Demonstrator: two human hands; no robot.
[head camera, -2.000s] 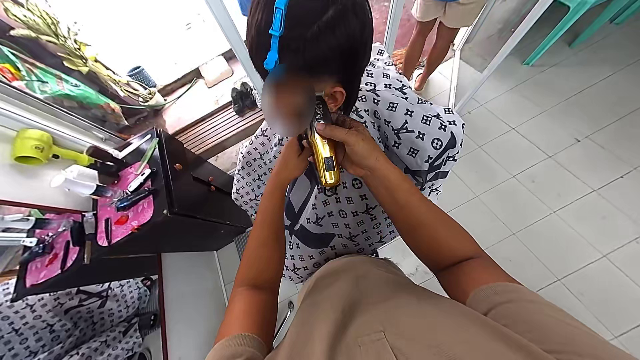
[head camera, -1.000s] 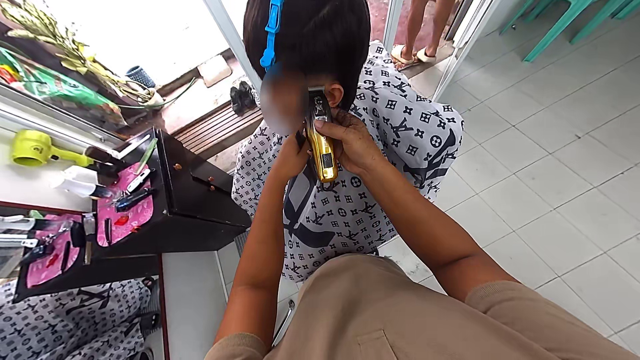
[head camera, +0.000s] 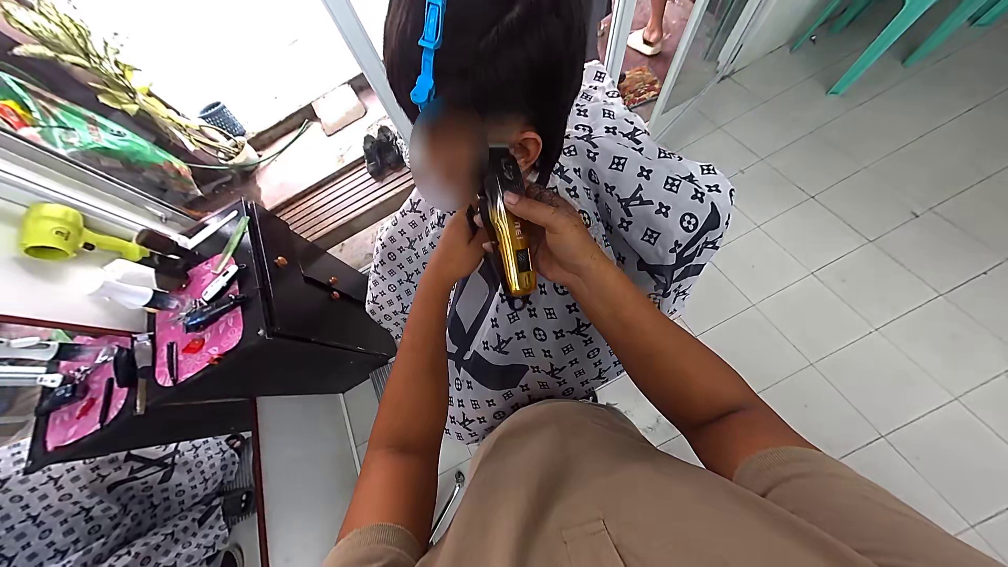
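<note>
A gold and black hair clipper (head camera: 512, 228) is gripped in my right hand (head camera: 559, 232), its blade end up at the side of a seated person's head, just in front of the ear (head camera: 526, 148). Close on the clipper's left side is my left hand (head camera: 459, 246), partly hidden; whether it holds something dark, such as a comb, I cannot tell. A blue hair clip (head camera: 427, 55) sits in the person's dark hair (head camera: 504, 63). A white cape with a black pattern (head camera: 551, 346) covers the person's body.
At left a black cabinet (head camera: 315, 291) bears a pink mat (head camera: 205, 331) with combs and clippers. A yellow-green hair dryer (head camera: 55, 231) and a spray bottle (head camera: 122, 293) are beside it. A mirror stands below. Another person's foot (head camera: 646, 42) shows at the doorway, and green plastic chair legs (head camera: 882, 47) at top right.
The other person at the doorway has moved; less of their legs shows now. Both my hands remain by the seated person's face, with the clipper still in my right hand.
</note>
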